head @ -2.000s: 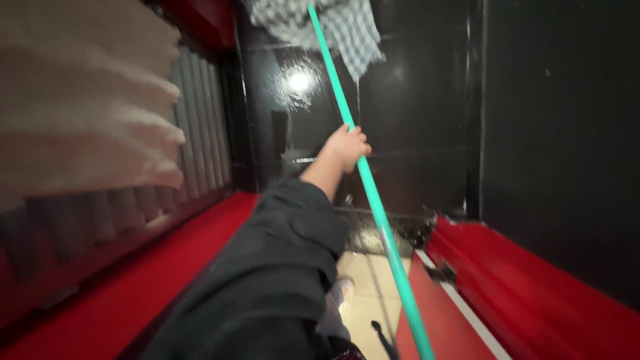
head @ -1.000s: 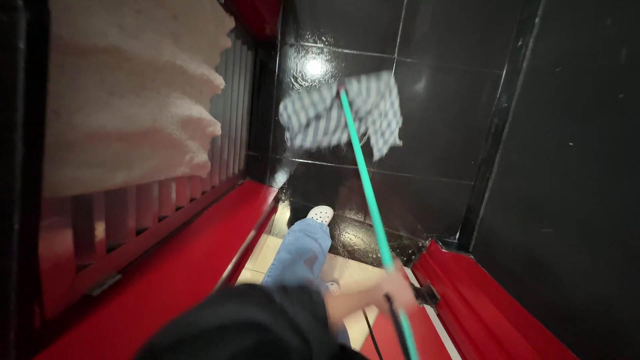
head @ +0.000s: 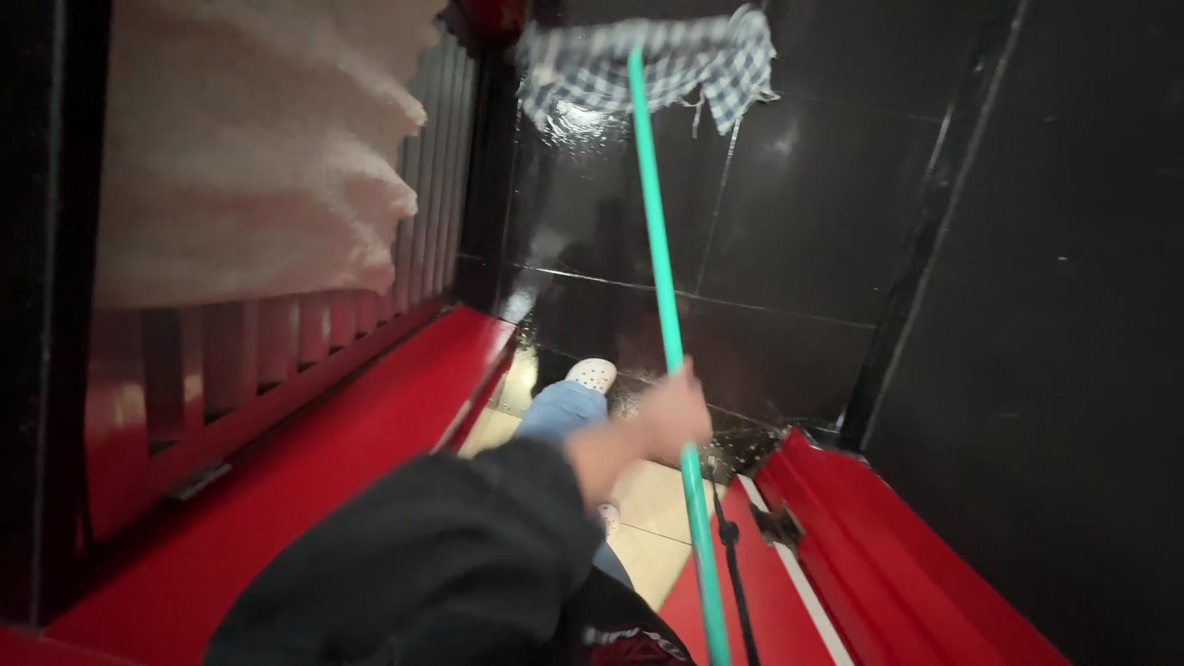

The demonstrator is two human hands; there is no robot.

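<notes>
A blue-and-white checked cloth (head: 647, 79) is spread at the far end of a green mop pole (head: 659, 240), on the wet black tiled floor. My left hand (head: 677, 414), blurred, is closed around the pole about midway along its visible length. The black-sleeved arm reaches in from the lower left. The pole slants down past the hand and leaves the bottom edge of the view. My right hand is not in view.
My foot in a white perforated clog (head: 592, 374) stands near the black tiles (head: 786, 240). A red ledge and slatted panel (head: 277, 361) with a pale cloth (head: 250, 157) line the left. A red door (head: 768, 583) with a dark cord (head: 731, 546) and red frame (head: 888, 536) are lower right.
Since one second ago, the checked cloth has moved away across the floor, and my left hand has moved forward. My left hand holds the pole in the oldest frame too.
</notes>
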